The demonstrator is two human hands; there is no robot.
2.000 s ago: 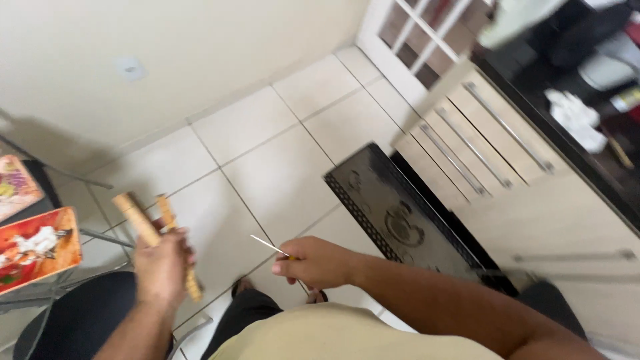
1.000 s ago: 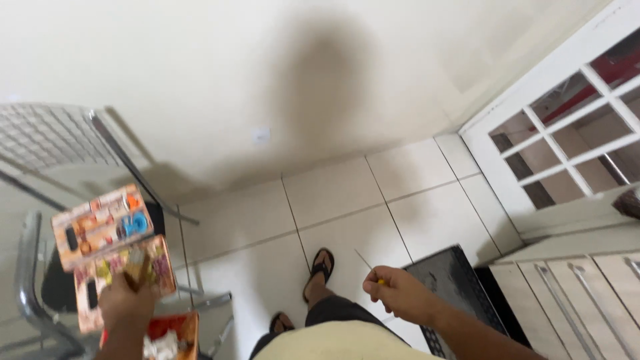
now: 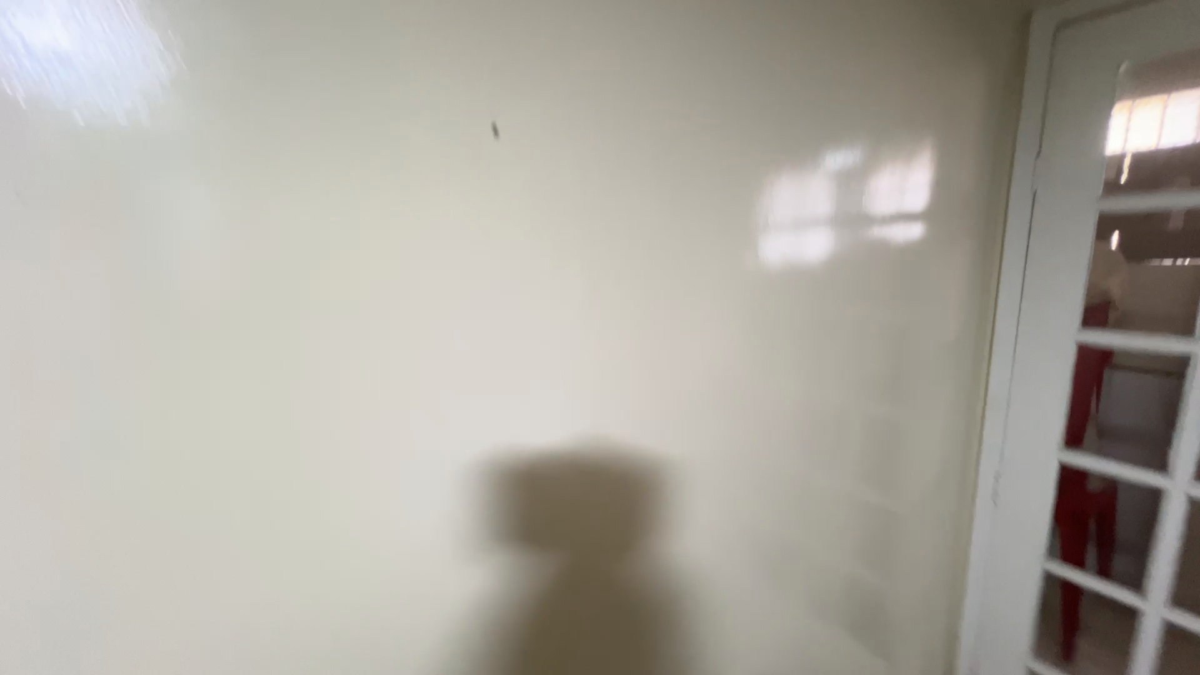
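Observation:
Neither of my hands shows in the head view now, so what they hold is hidden. A pale, glossy wall (image 3: pixel 422 328) fills most of the view. My blurred shadow (image 3: pixel 586 562) falls on it at the bottom centre. A small dark mark (image 3: pixel 495 130) sits on the wall above and left of the shadow.
A white door frame with glass panes (image 3: pixel 1022 375) stands at the right edge. Behind or reflected in its panes is a red object (image 3: pixel 1087 506), its kind unclear. Bright window reflections (image 3: pixel 797 216) lie on the wall near the door.
The view has swung up to the wall. Both hands, the chair with its patterned boards, the floor and the cabinets have left the view.

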